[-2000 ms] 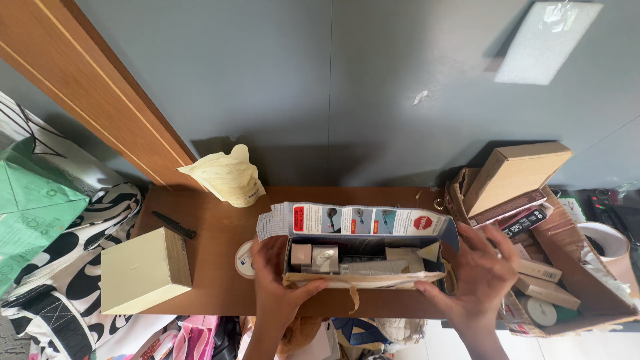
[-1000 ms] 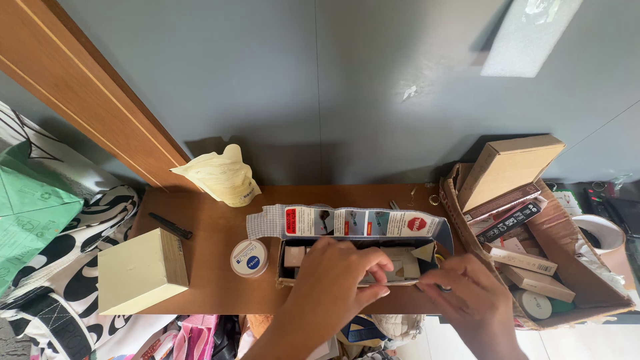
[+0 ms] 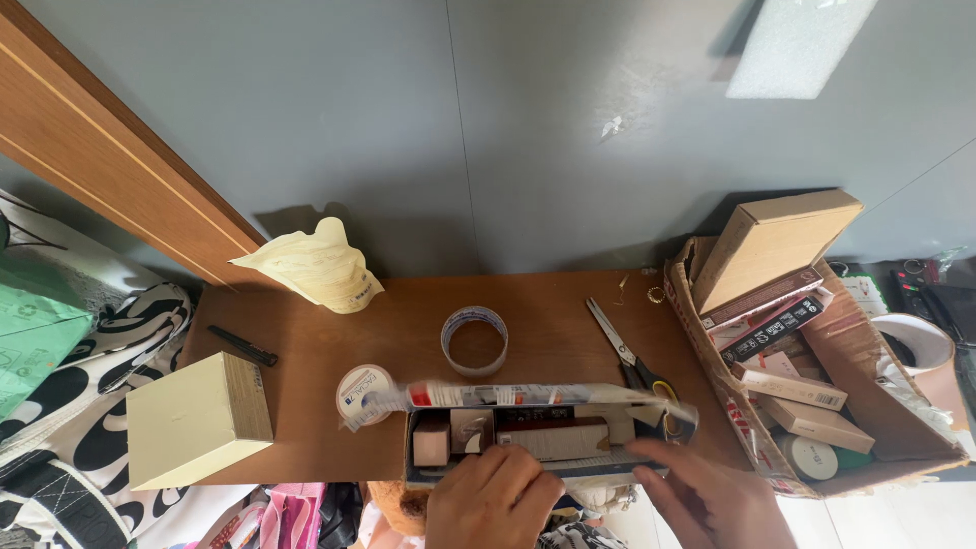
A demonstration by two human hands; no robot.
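Observation:
A long narrow cardboard box [image 3: 450,479] lies open at the table's front edge, its printed flap [image 3: 511,394] raised and blurred. Inside are a small pink box [image 3: 431,444], a pale box [image 3: 563,442] and other small boxes. Over the front wall of the long box, my left hand [image 3: 492,496] has its fingers curled; whether they grip the wall is hidden. My right hand [image 3: 705,492], blurred, is at the right end with thumb and fingers apart. Behind the box stand a tape roll [image 3: 474,341] and scissors [image 3: 629,347] with black and yellow handles.
A large cardboard box [image 3: 705,358] of small cartons stands at the right. On the left are a cream box [image 3: 187,419], a black utility knife [image 3: 242,345] and a round labelled tub [image 3: 366,393]. A crumpled yellow pouch [image 3: 324,267] stands against the grey wall.
Both hands have moved from the box's ends, the left one reaching over its middle and then down to the front wall. The raised flap has tipped lower, and the tape roll and scissors now show behind it.

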